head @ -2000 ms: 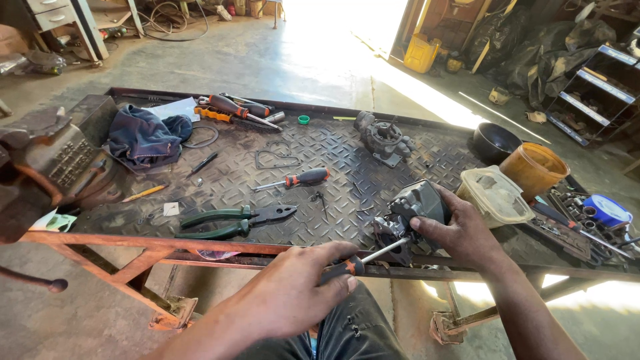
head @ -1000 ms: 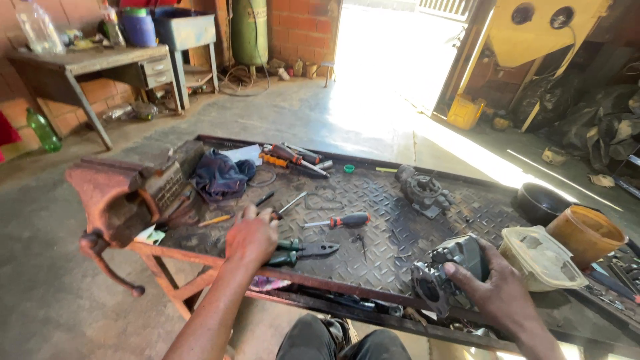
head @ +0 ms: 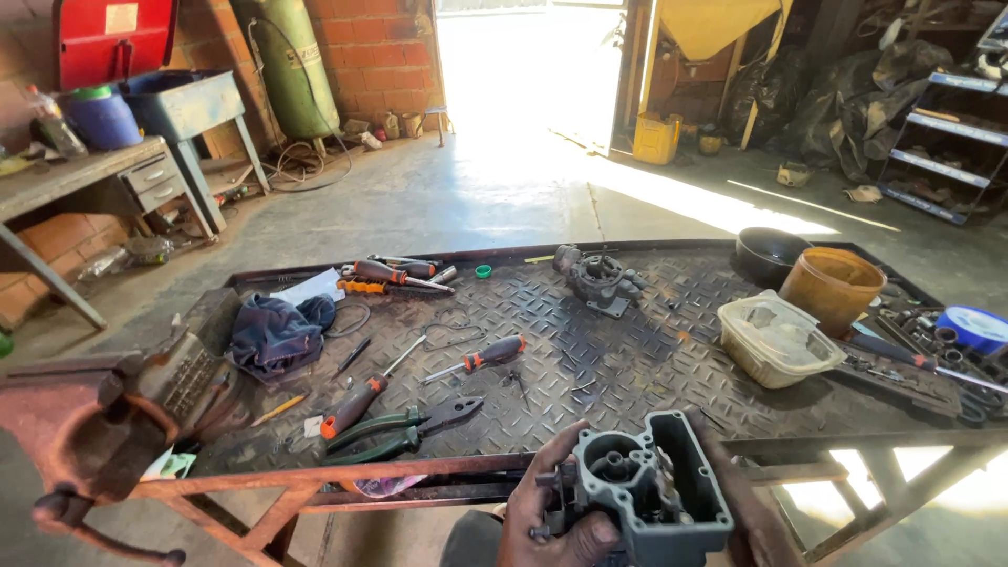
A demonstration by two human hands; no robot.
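A metal carburetor body (head: 630, 492) with its open float chamber facing up is held between my two hands, at the near edge of the bench. My left hand (head: 555, 512) grips its left side, thumb over the front. My right hand (head: 744, 504) lies along its right side, partly hidden by the part. A screwdriver (head: 358, 402) rests on the bench left of centre, beside green-handled pliers (head: 409, 429). Another screwdriver (head: 480, 357) lies farther right. A second carburetor section (head: 602, 276) stands toward the back. Thin gaskets (head: 453, 329) lie near the middle.
A bench vise (head: 102, 425) and dark cloth (head: 276, 335) are at left, with more screwdrivers (head: 394, 273) behind. At right stand a clear plastic tub (head: 776, 339), an amber container (head: 835, 283), a black bowl (head: 768, 256) and sockets (head: 953, 354). The bench has a raised metal rim (head: 441, 466).
My left hand has let go of the screwdriver, now on the bench by the pliers, and moved right to the carburetor body. The part's open chamber now faces up. The view has tilted up.
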